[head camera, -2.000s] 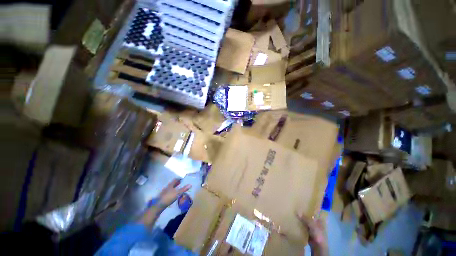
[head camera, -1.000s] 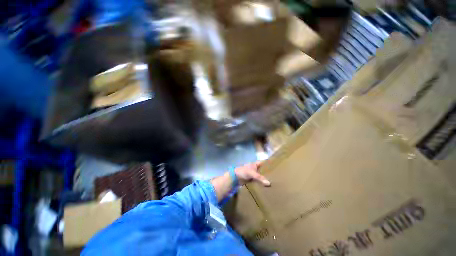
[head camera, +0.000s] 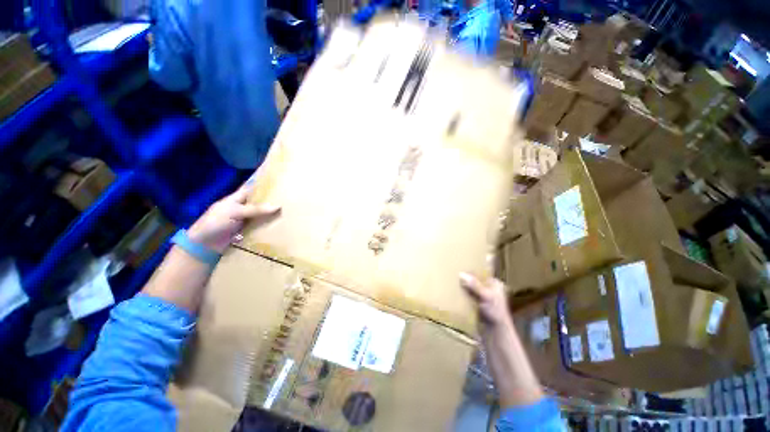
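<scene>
A large flattened carton (head camera: 338, 202) with black printing and white labels fills the middle of the view, held up in front of me. My left hand (head camera: 232, 221) grips its left edge, thumb on the near face. My right hand (head camera: 488, 302) grips its right edge lower down, thumb on the near face. The fingers behind the sheet are hidden. The sheet's upper part is washed out by bright light.
Blue racks (head camera: 118, 126) with boxes and papers stand at the left. A person in blue clothing (head camera: 224, 84) is behind the carton at upper left. Open and stacked cartons (head camera: 608, 312) stand at the right, with more cartons behind. White trays (head camera: 709, 405) show at lower right.
The view has swung from the pallet and scrap to the racks. The flattened carton has come off the pile and is raised in front of me, with both hands now visible on it.
</scene>
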